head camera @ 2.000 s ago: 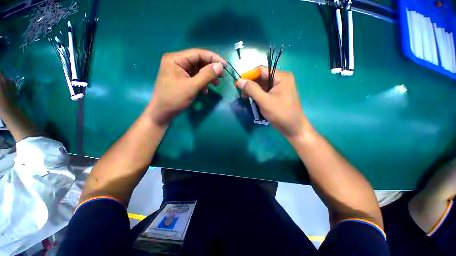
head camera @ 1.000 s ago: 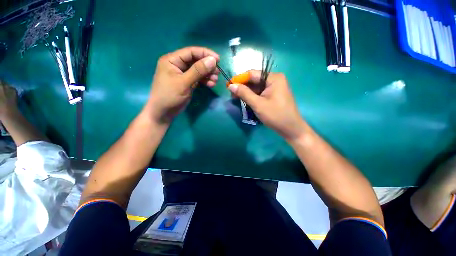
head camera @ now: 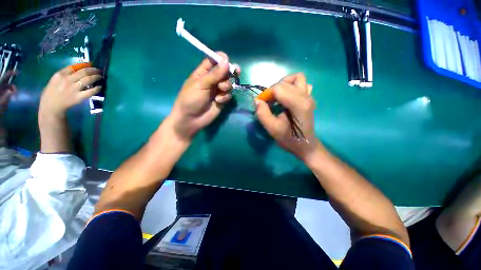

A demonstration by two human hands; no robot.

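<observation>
My left hand [head camera: 203,97] is closed on a white strip [head camera: 200,45] that points up and to the left, with a small white block at its far end. Black wires [head camera: 252,86] run from beside my left fingertips across to my right hand. My right hand [head camera: 289,113] grips these wires; an orange finger cot [head camera: 266,95] covers one fingertip. Loose wire ends [head camera: 298,132] fan out below the right palm. The strip's near end is partly hidden by my left fingers.
Part-assembled harnesses [head camera: 360,50] lie at the upper right, near a blue tray [head camera: 442,70] of white strips. A neighbour's hand [head camera: 68,95] is over harnesses at left, below a grey-pink tangled pile [head camera: 63,30]. A metal rail runs along the green bench's far side.
My left hand now holds the white strip pointing up-left. The wires in my right hand now trail down instead of up. The neighbour's hand has moved onto the left harnesses.
</observation>
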